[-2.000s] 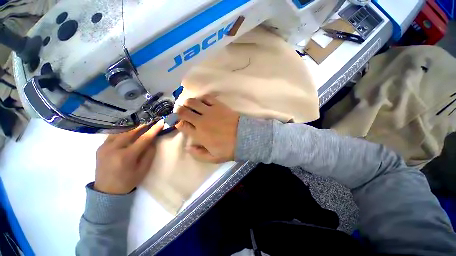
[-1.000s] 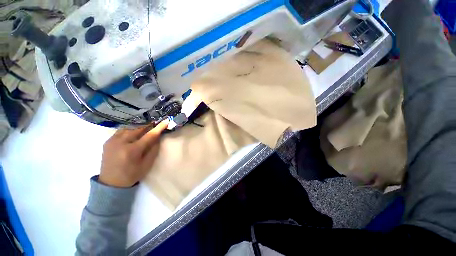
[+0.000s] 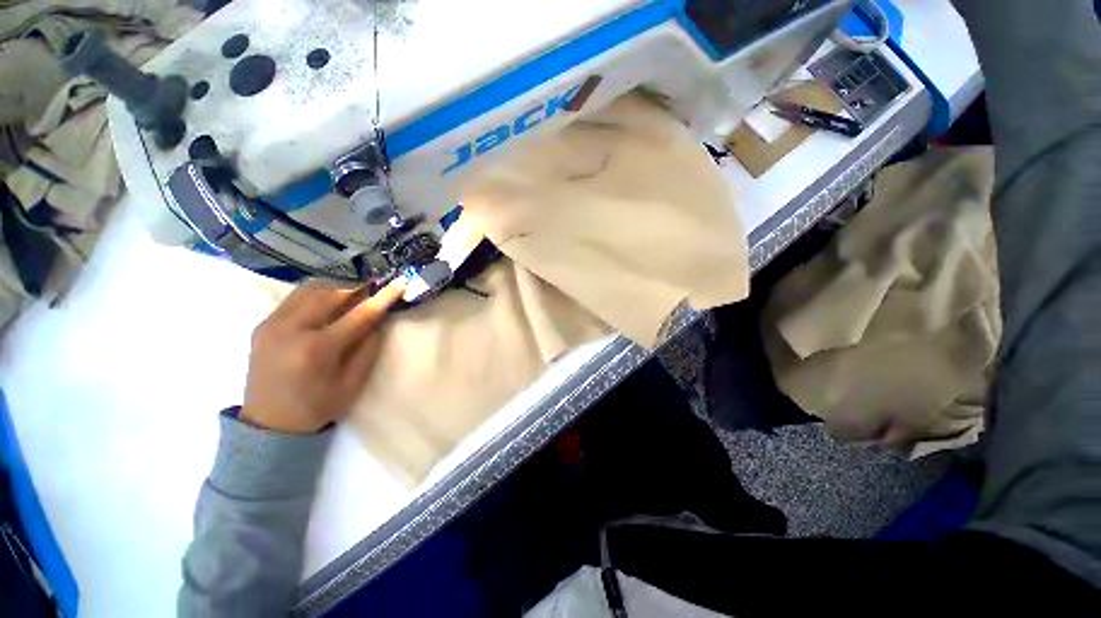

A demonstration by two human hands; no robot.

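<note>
A beige garment panel (image 3: pixel 616 217) lies folded on the machine table, leaning up against the white sewing machine (image 3: pixel 483 85). A narrow black strip (image 3: pixel 471 263) shows on the panel just right of the presser foot (image 3: pixel 417 260). My left hand (image 3: pixel 312 356) rests on the panel's left part, fingertips pointing to the presser foot. Whether its fingers pinch the cloth is hidden. My right hand is out of the picture; only its grey sleeve (image 3: pixel 1050 302) crosses the right side, reaching up past the top edge.
A beige cloth pile (image 3: pixel 893 326) hangs right of the table. A heap of beige pieces (image 3: pixel 73 157) lies at the far left. A small black tool (image 3: pixel 819 117) lies on brown card (image 3: pixel 773 145). The ruler-marked table edge (image 3: pixel 483 465) runs diagonally in front of my lap.
My right hand has left the panel and gone out of view past the top right. The panel's right part now lies folded, showing the black strip. My left hand has stayed by the presser foot.
</note>
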